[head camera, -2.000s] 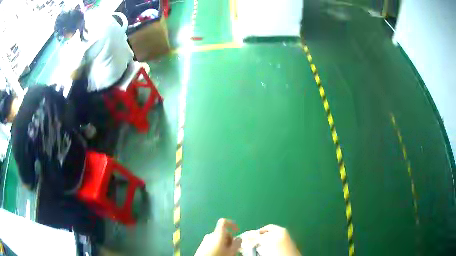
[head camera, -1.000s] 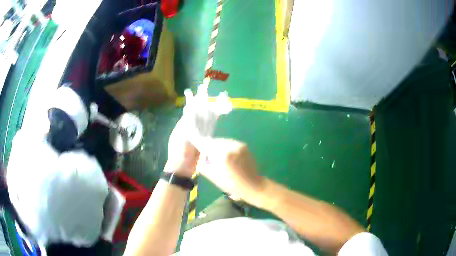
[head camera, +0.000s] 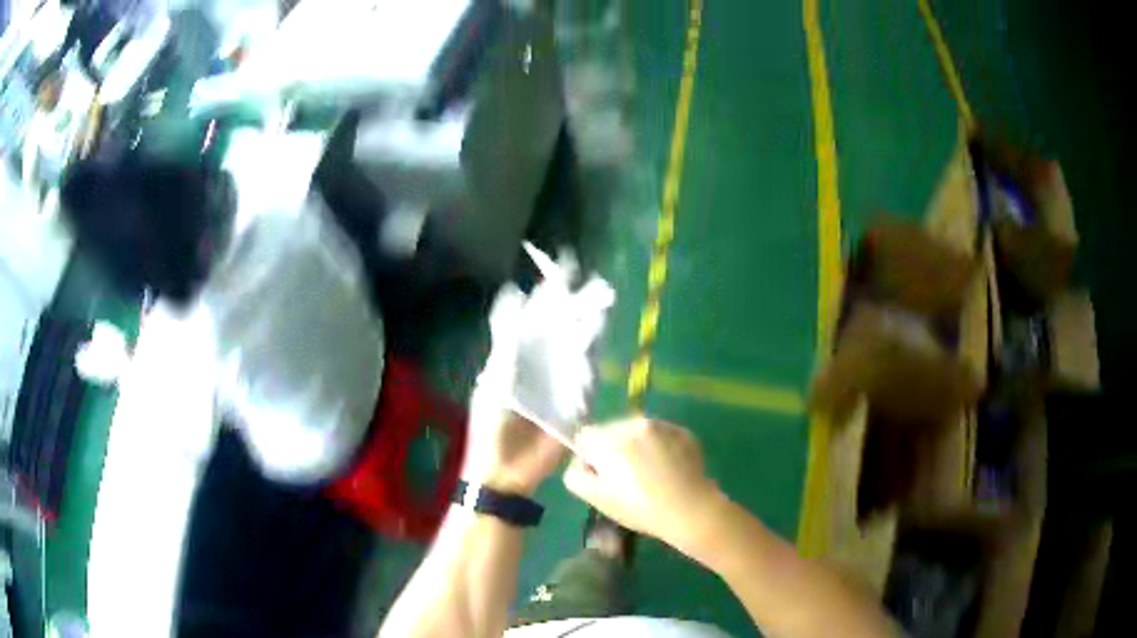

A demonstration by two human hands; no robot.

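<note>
A thin white glove (head camera: pixel 555 368) covers the fingers and palm of my left hand (head camera: pixel 542 324), which is raised in mid-frame with its fingers apart. The glove's cuff lies bunched at the base of the hand, above a black wristband (head camera: pixel 499 502). My right hand (head camera: pixel 642 467) is bare and closed on the cuff's edge, just right of my left wrist. Its fingertips are blurred.
A person in white (head camera: pixel 293 337) sits on a red stool (head camera: pixel 405 455) close on my left, by a bench. Open cardboard boxes (head camera: pixel 904 355) stand on the right. Yellow lines (head camera: pixel 825 212) cross the green floor.
The view has swung: the boxes on the right have come in and the white block has gone. My hands, low in frame two seconds ago, are now raised with the glove on my left hand.
</note>
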